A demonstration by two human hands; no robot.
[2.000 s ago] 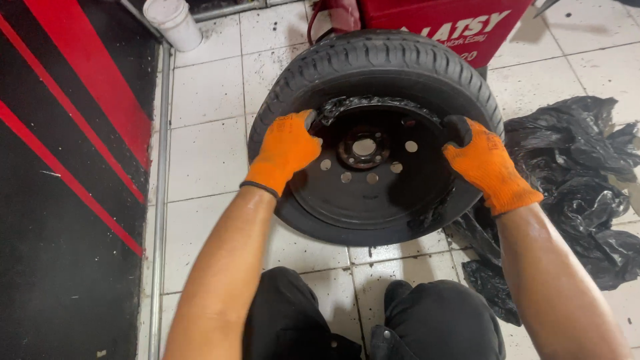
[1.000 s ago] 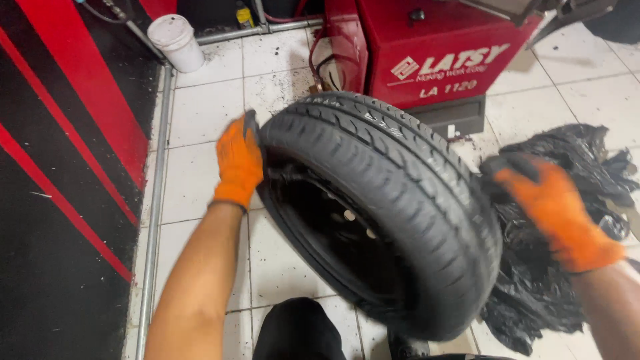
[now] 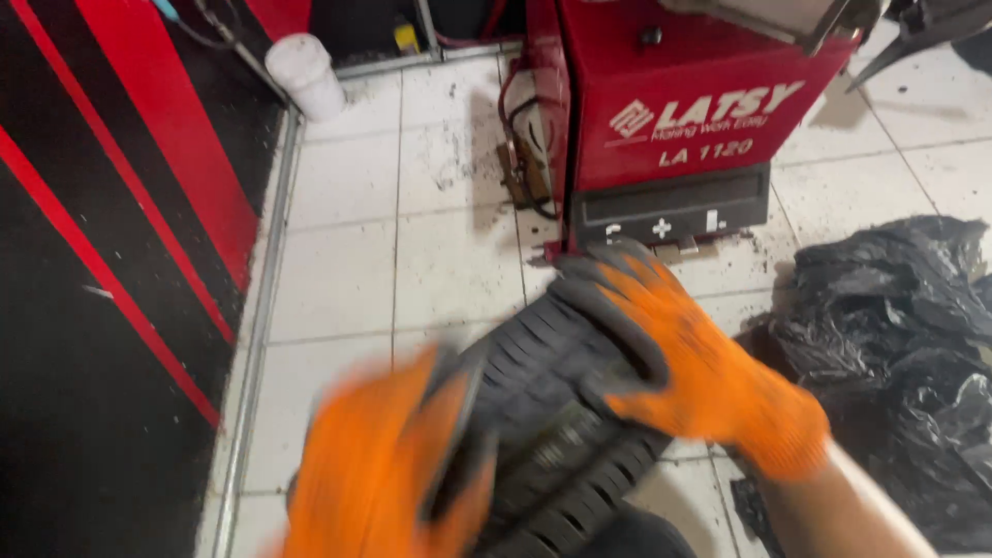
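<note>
A black rubber tyre (image 3: 542,364) stands between my hands with its tread facing up toward me. My right hand (image 3: 682,349), in an orange glove with dark grey fingers, lies over the tread at its far end, the fingers spread across it. Blurred by motion, my left hand (image 3: 395,457) in a matching glove is at the tyre's near left side; whether it touches the rubber is unclear. The steel wheel inside the tyre is hidden from this angle.
A red Latsy machine (image 3: 674,116) with a black pedal panel stands just beyond the tyre. Crumpled black plastic (image 3: 891,364) lies on the tiles at right. At the back left is a white bucket (image 3: 306,77), beside a black and red wall panel (image 3: 139,232).
The tyre has turned from showing its wheel face to showing its tread. My right hand, off to the right of the tyre one second ago, is now on the tread.
</note>
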